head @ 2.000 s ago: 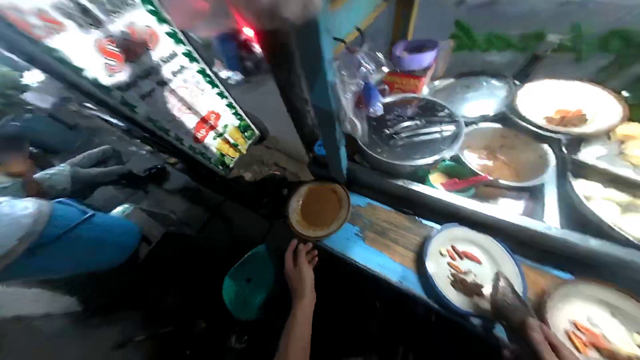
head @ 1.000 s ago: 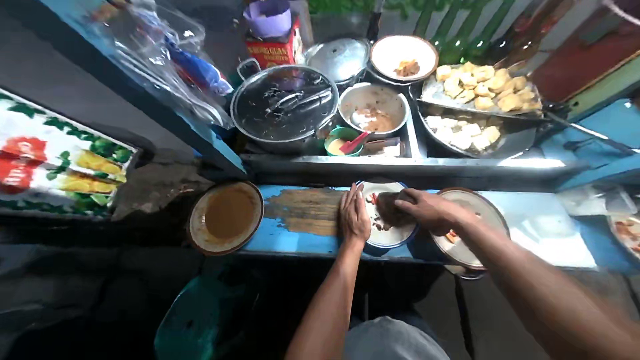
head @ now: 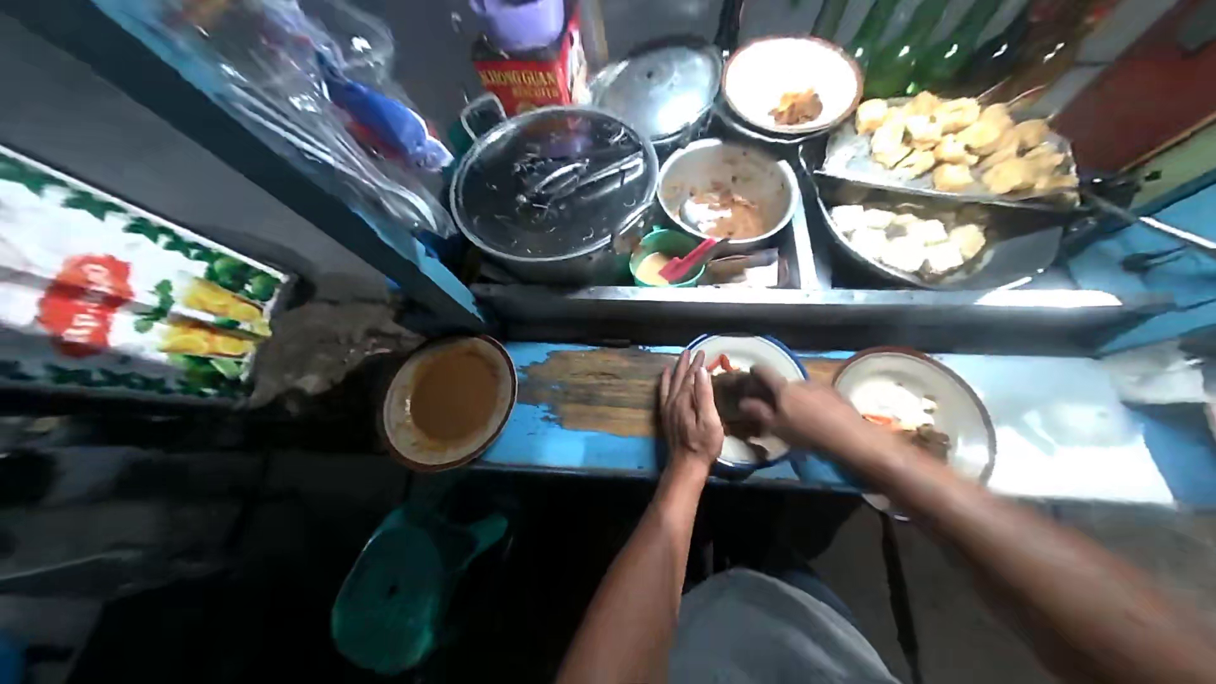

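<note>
A white plate with a blue rim lies on the blue wooden ledge, with red chillies and dark brown bits in it. My left hand rests flat against the plate's left rim, its fingers extended. Over the plate, my right hand is closed on a dark pestle, blurred, its end down in the plate. To the right stands a brown-rimmed plate with white and orange pieces, partly behind my right forearm. A bowl of brown sauce sits at the ledge's left end.
Behind the ledge's metal edge stand a lidded pot, a bowl with sauce remains, a green cup with a red spoon, and a wok below a tray of fried pieces. A green plastic stool is below left.
My left hand has moved from beside the sauce bowl to the blue-rimmed plate's left rim. The view has swung right since the earliest frame. My right hand stays at the plate with the pestle.
</note>
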